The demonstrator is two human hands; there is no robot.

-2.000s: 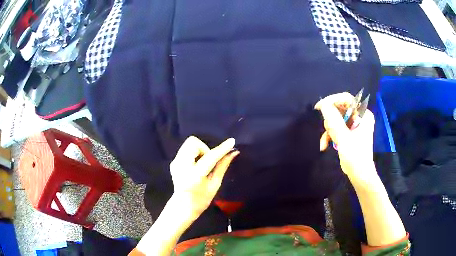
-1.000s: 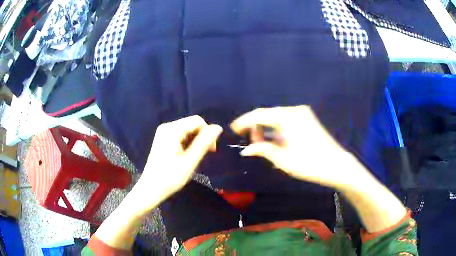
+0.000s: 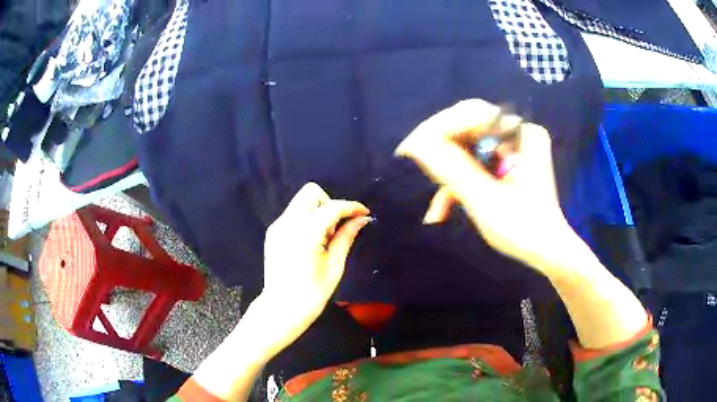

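Note:
A navy garment [image 3: 314, 118] with checked lining at both armholes covers my lap and the table edge. Small white marks show on it. My left hand [image 3: 307, 251] pinches the garment near its middle with thumb and forefinger; a tiny pale spot shows at the fingertips, too small to name. My right hand [image 3: 495, 188] is raised over the garment's right half, slightly blurred. It holds thread snips [image 3: 489, 149] in its palm, with blue and pink parts showing. I cannot make out a needle or thread.
A red plastic stool [image 3: 118, 275] stands on the speckled floor at left. A crumpled clear plastic bag [image 3: 94, 47] and a dark cloth with a red edge [image 3: 102, 161] lie upper left. A blue crate [image 3: 668, 133] with dark garments is at right. Navy garments with checked edging [image 3: 629, 31] lie upper right.
One second ago my right hand was close to my left, with a thin bright line at its fingertips. It has since moved up and to the right. My left hand stays near the middle.

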